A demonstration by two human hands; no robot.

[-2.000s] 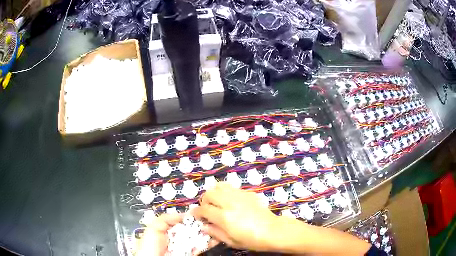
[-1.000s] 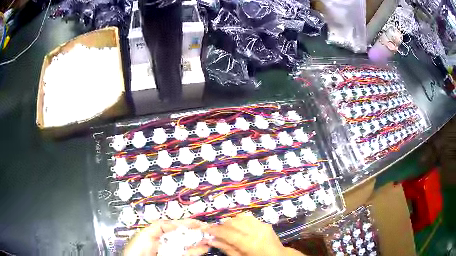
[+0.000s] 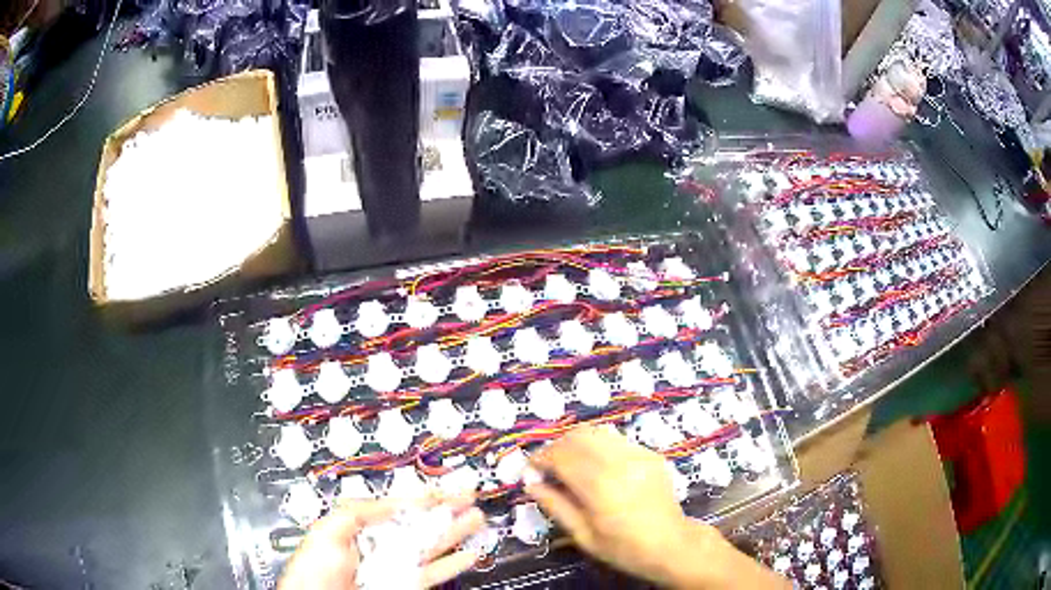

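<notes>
A clear blister tray [image 3: 236,461] holds rows of white wired modules [image 3: 496,407] with red, yellow and dark lead wires between the rows. My left hand [image 3: 375,547] is palm up at the bottom, cupping several small white caps [image 3: 398,542]. My right hand [image 3: 611,490] is over the lower middle of the tray, its fingertips down at a module in a lower row. Whether a cap is between those fingertips cannot be seen. The bottom of my left hand is cut off by the picture's edge.
A brown box [image 3: 101,248] heaped with white caps is at left. A boxy white device [image 3: 444,173] stands behind a black post [image 3: 375,127]. Dark bagged parts [image 3: 599,69] lie behind. A second filled tray [image 3: 887,259] is at right, above an open carton [image 3: 910,496] and a red stool [image 3: 980,449].
My right hand has moved up and over the tray, away from my left palm, compared with a second ago. My left hand has opened more. The view has shifted since two seconds ago.
</notes>
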